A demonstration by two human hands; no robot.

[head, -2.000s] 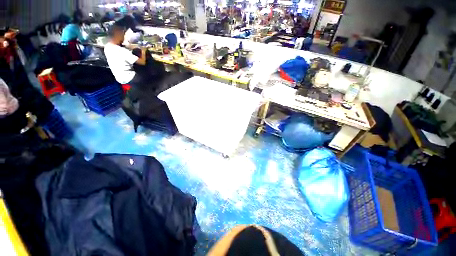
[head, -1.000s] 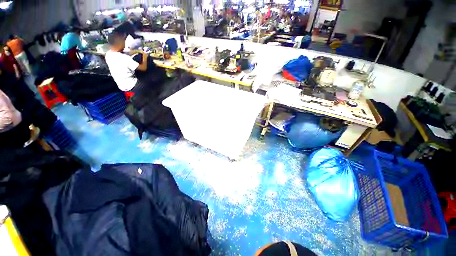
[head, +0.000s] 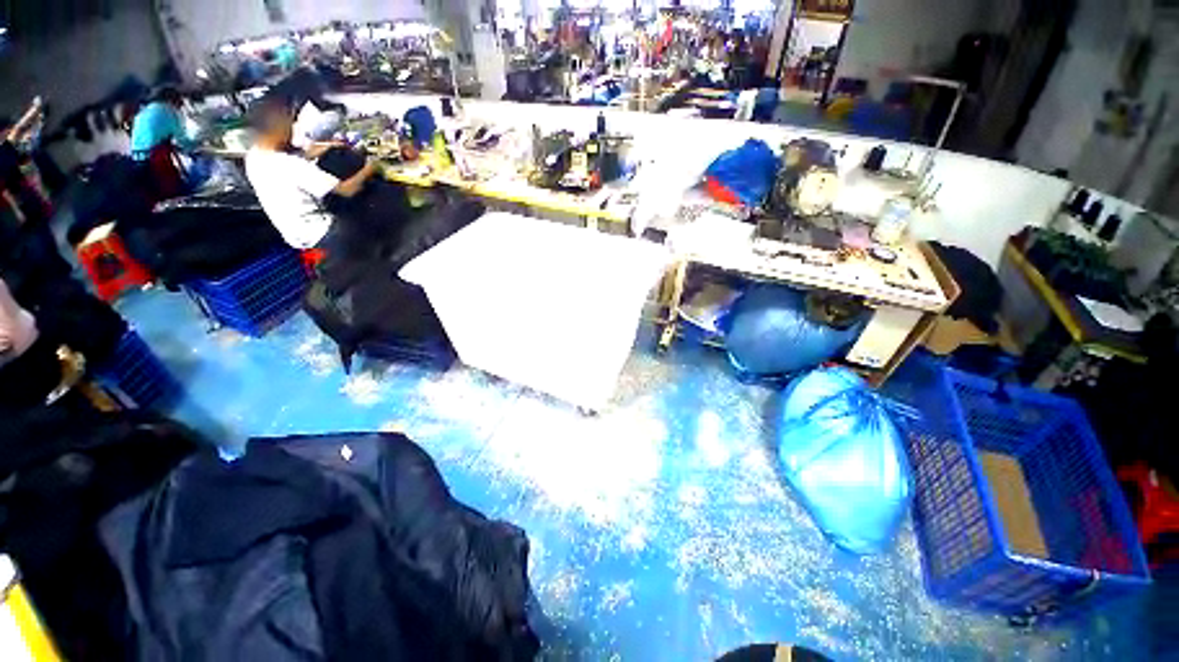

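Note:
Neither of my hands is in the picture. A large dark heap of garments lies nearest in front of me at the lower left, navy-black and loosely folded, with a small white mark near its top. Darker cloth lies against its left side. A yellow-taped table edge shows at the lower left corner. A small dark rounded thing with a light stripe is cut off by the bottom edge; I cannot tell what it is.
A large white bin stands in the aisle. A blue tied bag and a blue crate are on the floor at right. A person in a white top sits at the workbench. A sewing table stands behind the bag.
The view has shifted, so the heap sits slightly lower than two seconds ago. The dark striped thing at the bottom has shrunk mostly out of view. The seated person's arm has lowered.

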